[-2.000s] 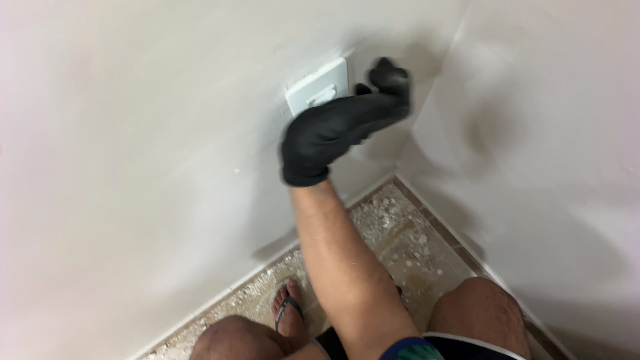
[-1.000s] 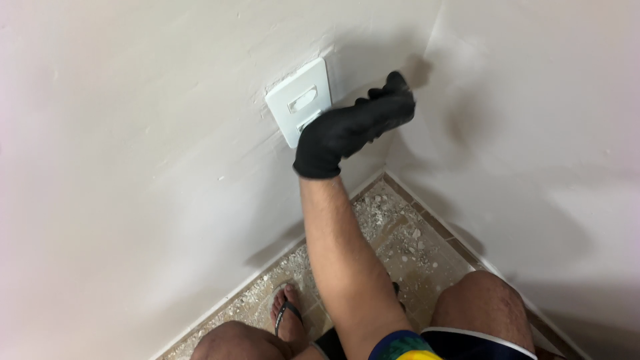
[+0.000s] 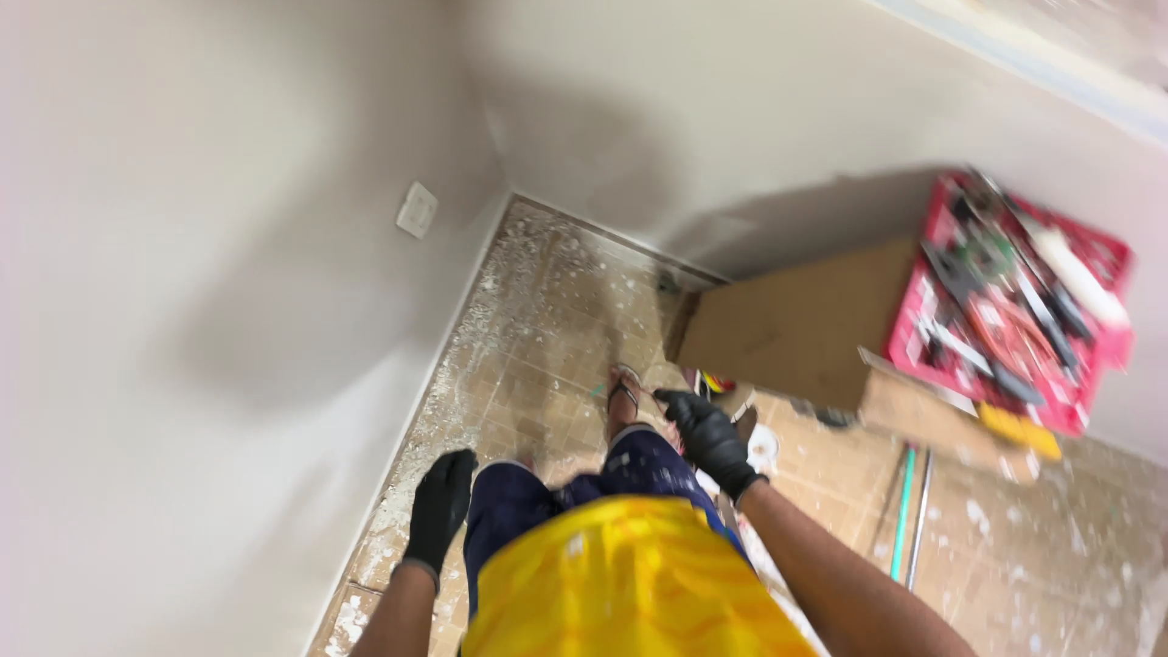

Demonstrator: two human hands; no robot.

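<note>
My left hand [image 3: 443, 506], in a black glove, hangs beside my left thigh, near the wall. Its fingers are close together, and no object shows in it. In front of my right thigh is my right hand [image 3: 712, 440], also black-gloved, with curled fingers. A small thin thing may be at its fingertips, but blur hides what it is. Neither hand touches the white wall plate [image 3: 417, 210], which sits on the left wall near the corner. Right of my right hand, a red plastic tray [image 3: 1111, 251] holds pliers and other hand tools on a cardboard box [image 3: 803, 338].
White debris and splashes lie on the tiled floor [image 3: 547, 356], mostly along the left wall [image 3: 182, 456]. A green pole [image 3: 903, 511] and a metal-coloured pole [image 3: 920, 520] lie below the box. A yellow object [image 3: 1019, 431] is at the box's edge.
The gloved hand that was at the wall plate has moved away from it. Both gloved hands now show low beside my legs. The view has pulled back and turned right, showing the box and tools.
</note>
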